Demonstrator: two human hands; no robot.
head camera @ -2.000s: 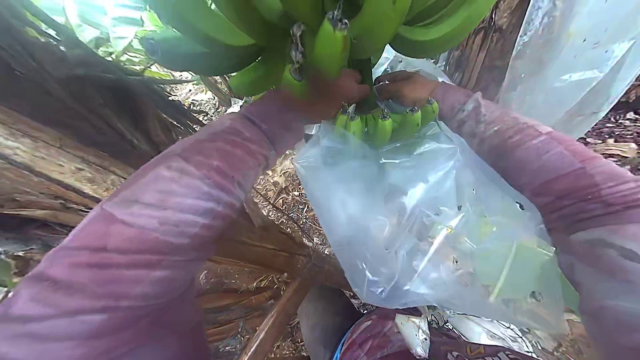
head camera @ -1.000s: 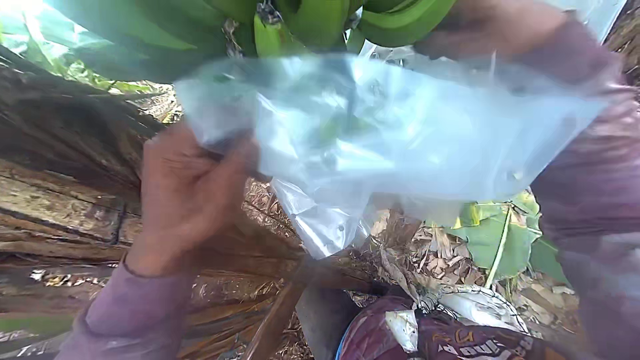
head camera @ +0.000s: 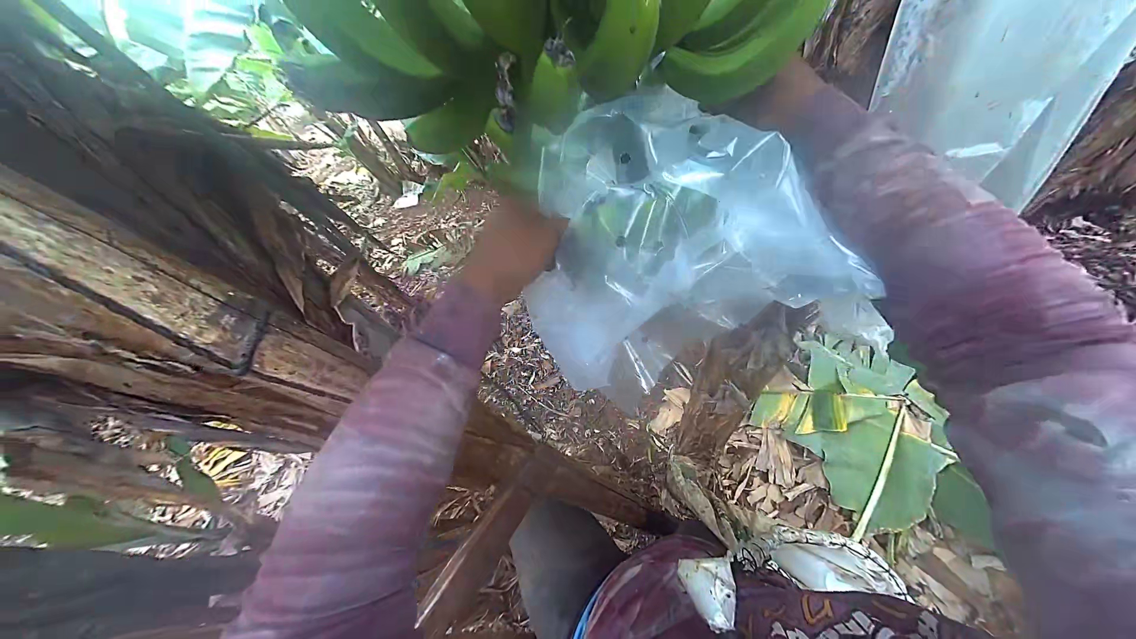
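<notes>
A bunch of green bananas (head camera: pixel 612 44) hangs at the top of the head view. Below it a clear, perforated plastic bag (head camera: pixel 683 222) is bunched up, with green fruit showing faintly through it. My left hand (head camera: pixel 519 235) is at the bag's left edge, under the bananas; its fingers are blurred and partly hidden by the plastic. My right hand (head camera: pixel 772 93) reaches up behind the bag's upper right, beneath the bananas, and its fingers are hidden. Both my forearms wear purple sleeves.
Brown banana trunks (head camera: pixel 177 302) slant across the left side. Another plastic sheet (head camera: pixel 1003 89) hangs at the upper right. A cut green leaf (head camera: pixel 879 435) lies on dry leaf litter at the lower right. A thin wooden piece (head camera: pixel 484 541) stands near my legs.
The bag, spread wide across the view a second ago, is now gathered under the bananas. My left hand has moved up and right to the bag's edge.
</notes>
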